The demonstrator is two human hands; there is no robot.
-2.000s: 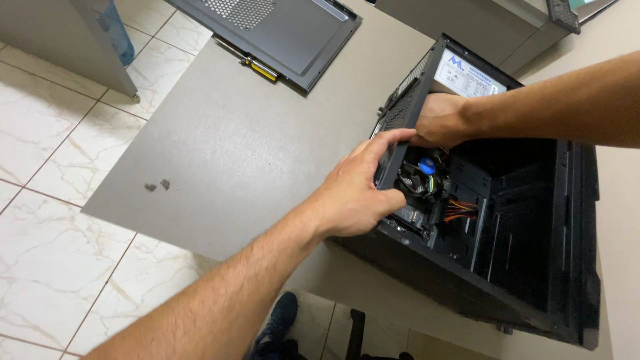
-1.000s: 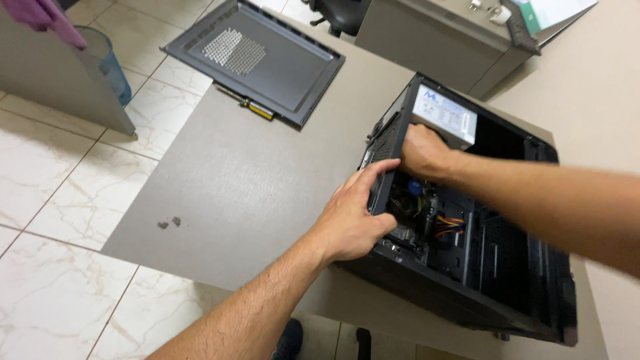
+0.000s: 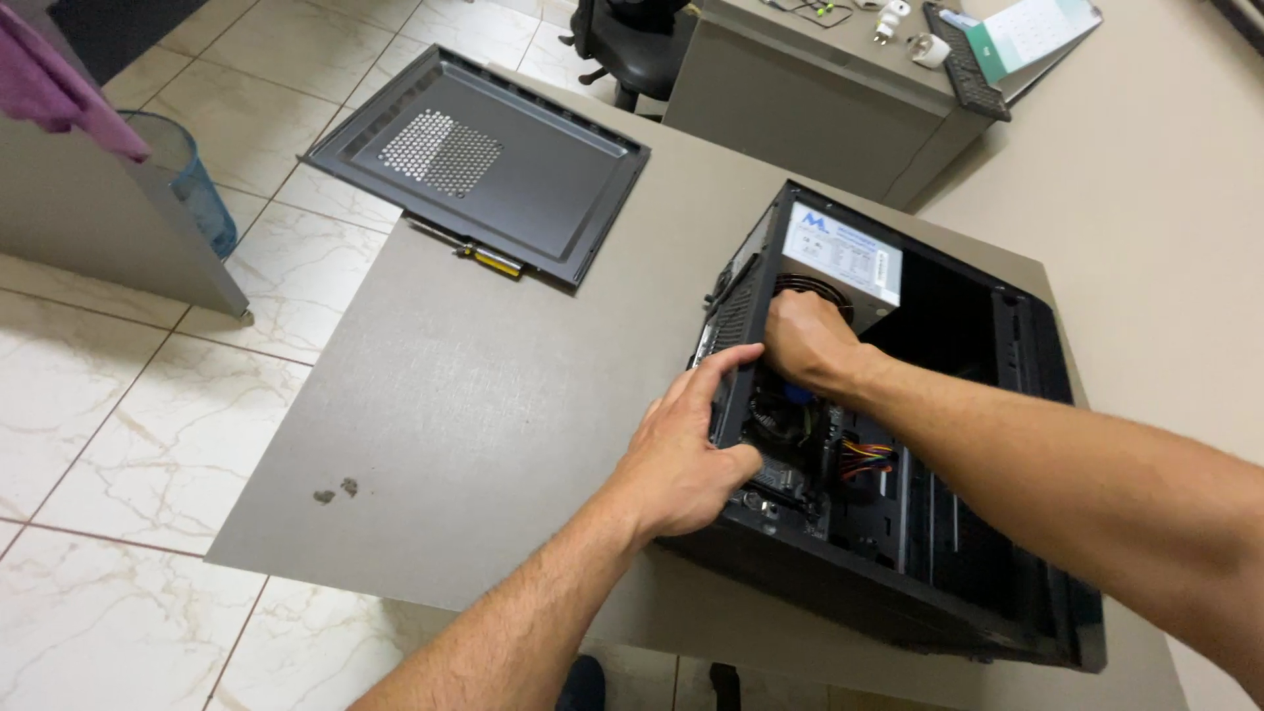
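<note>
An open black computer case (image 3: 889, 602) lies on its side on the grey desk at the right. My left hand (image 3: 691, 444) grips the rear edge of its frame, fingers outside and thumb toward the interior. Inside the case is my right hand (image 3: 810, 341), just below the silver power supply unit (image 3: 839, 262); its fingertips are hidden, so what they touch cannot be told. A bundle of coloured cables (image 3: 864, 457) runs near the motherboard (image 3: 780, 479), with a dark round cooler partly in shadow beside my right hand.
The removed side panel (image 3: 553, 178) rests at the desk's far edge, a yellow-and-black screwdriver (image 3: 494, 260) along its near side. Behind stand another desk (image 3: 810, 109) with a keyboard (image 3: 963, 64), and an office chair (image 3: 647, 39). A blue bin (image 3: 202, 197) is on the tiled floor.
The view has shifted, showing more of the far desk and floor. My left hand stays on the case edge and my right hand remains inside, below the power supply.
</note>
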